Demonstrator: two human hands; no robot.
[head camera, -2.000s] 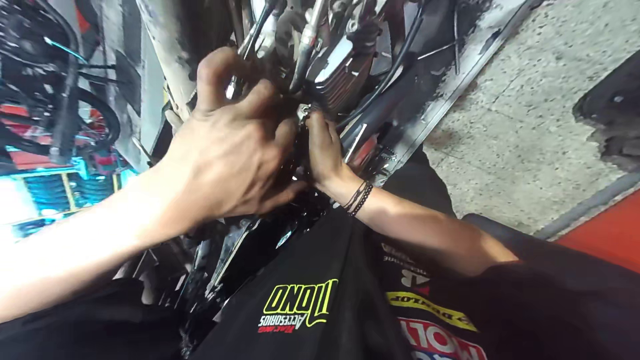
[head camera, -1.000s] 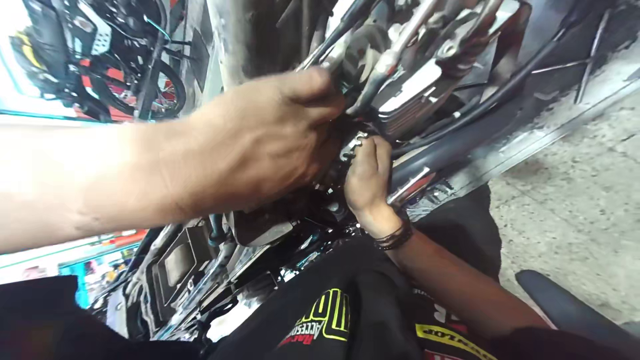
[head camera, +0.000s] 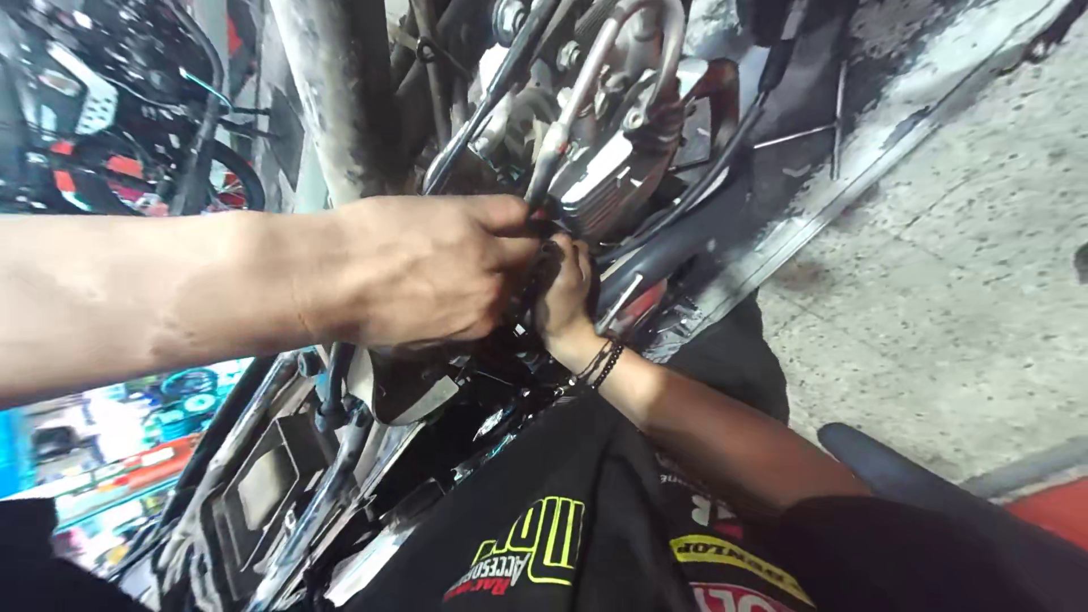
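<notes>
My left hand (head camera: 433, 268) reaches in from the left, palm down, with its fingers curled at a dark gap beside a motorcycle engine. Close against its fingertips is my right hand (head camera: 568, 289), a dark bracelet on its wrist. Whatever lies between the fingers is hidden. Just above the hands are a metal pipe (head camera: 582, 89) with a dark lower end and the finned engine part (head camera: 608, 183). A black cable (head camera: 489, 98) slants down toward my left hand. Below that hand hangs a curved metal cover (head camera: 387, 391).
A black hose (head camera: 727, 166) curves right of the engine. Farther right, a metal edge (head camera: 803, 229) borders the speckled floor (head camera: 943, 297). A thick pale tube (head camera: 319, 93) stands at upper left. Another motorcycle (head camera: 110, 110) is behind it. Frame parts (head camera: 272, 493) lie at lower left.
My left hand has gone from raised, bent fingers to a lower pose, its fingertips beside my right hand. My right hand stays at the same part of the engine. The view has shifted.
</notes>
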